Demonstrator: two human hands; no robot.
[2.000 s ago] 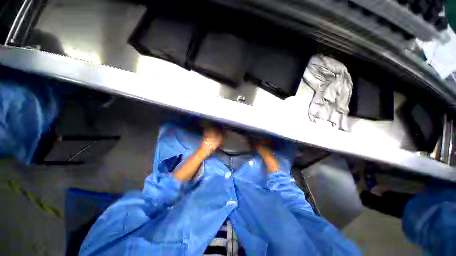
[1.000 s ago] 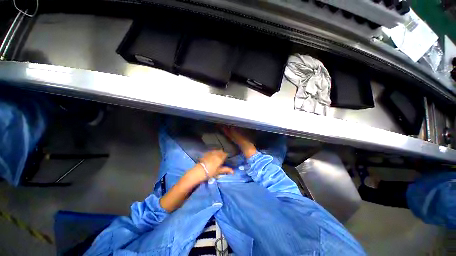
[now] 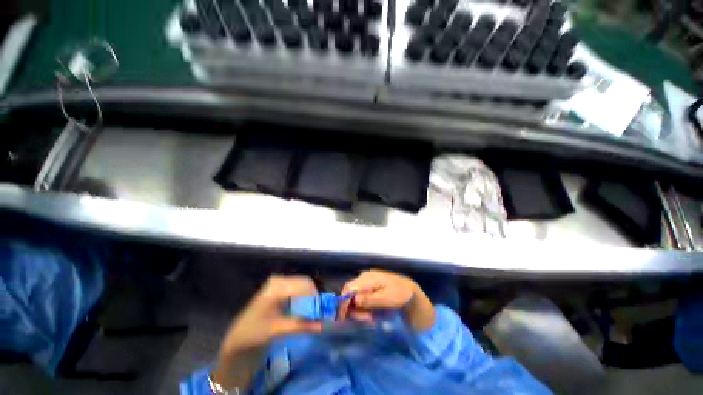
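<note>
A blue band [image 3: 317, 307], which looks like a wrist strap, is stretched between my two hands in front of my lap, below the metal rail. My left hand [image 3: 266, 320], with a thin pale bracelet at the wrist, is curled round its left end. My right hand [image 3: 385, 295] pinches its right end between the fingers. Both hands are bare and blurred, and the fingertips partly cover the band.
The metal rail [image 3: 308, 238] crosses just beyond my hands. Black trays [image 3: 324, 179] and a white cable bundle [image 3: 466, 193] lie in the channel. Foam trays [image 3: 285, 65] with black cylinders stand on the green bench. Blue sleeves [image 3: 46, 297] of neighbours show at both sides.
The view has tilted up, bringing the foam trays into sight. My hands have moved up from my lap towards the rail and now hold a blue band between them.
</note>
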